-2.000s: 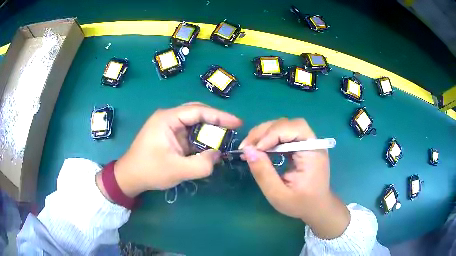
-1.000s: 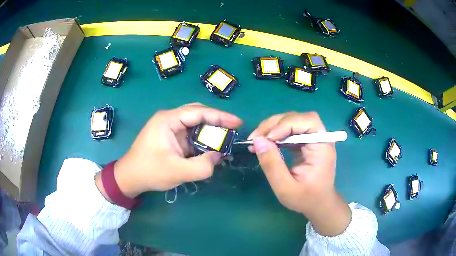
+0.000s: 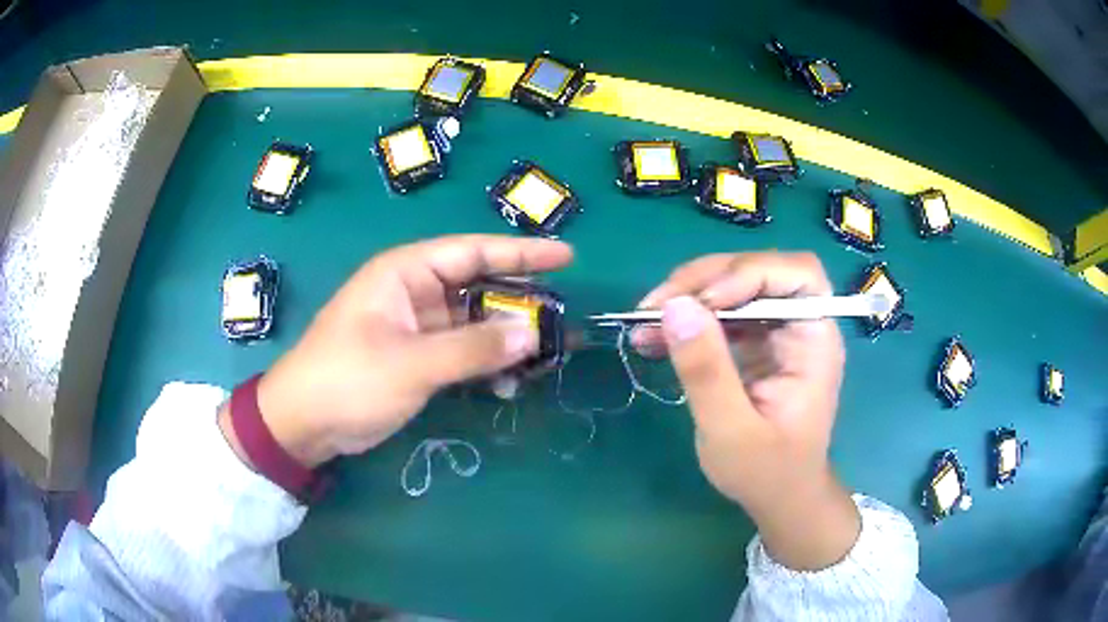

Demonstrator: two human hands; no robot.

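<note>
My left hand (image 3: 401, 334) holds a black smartwatch unit (image 3: 549, 326) above the green mat. Its thumb lies over the pale, orange-edged module and hides part of it; the index finger is stretched out above. My right hand (image 3: 759, 365) grips slim silver-white tweezers (image 3: 790, 310) that point left. Their tips are just right of the unit and not touching it. A thin pale wire (image 3: 650, 389) hangs in loops below the tweezers and the right fingertips; whether it joins the unit I cannot tell. Another wire loop (image 3: 440, 462) lies on the mat.
Several similar units lie around, such as one (image 3: 535, 197) beyond my hands and one (image 3: 249, 299) at left. A cardboard tray (image 3: 134, 231) with whitish clear contents stands at left. Yellow tape (image 3: 680, 118) crosses the green mat (image 3: 437, 559). A unit (image 3: 826, 78) lies beyond the tape.
The tweezers have drawn back right from the unit's edge. The left thumb has moved onto the module and the unit has turned. More wire loops show. The unit beyond the tape has shifted right.
</note>
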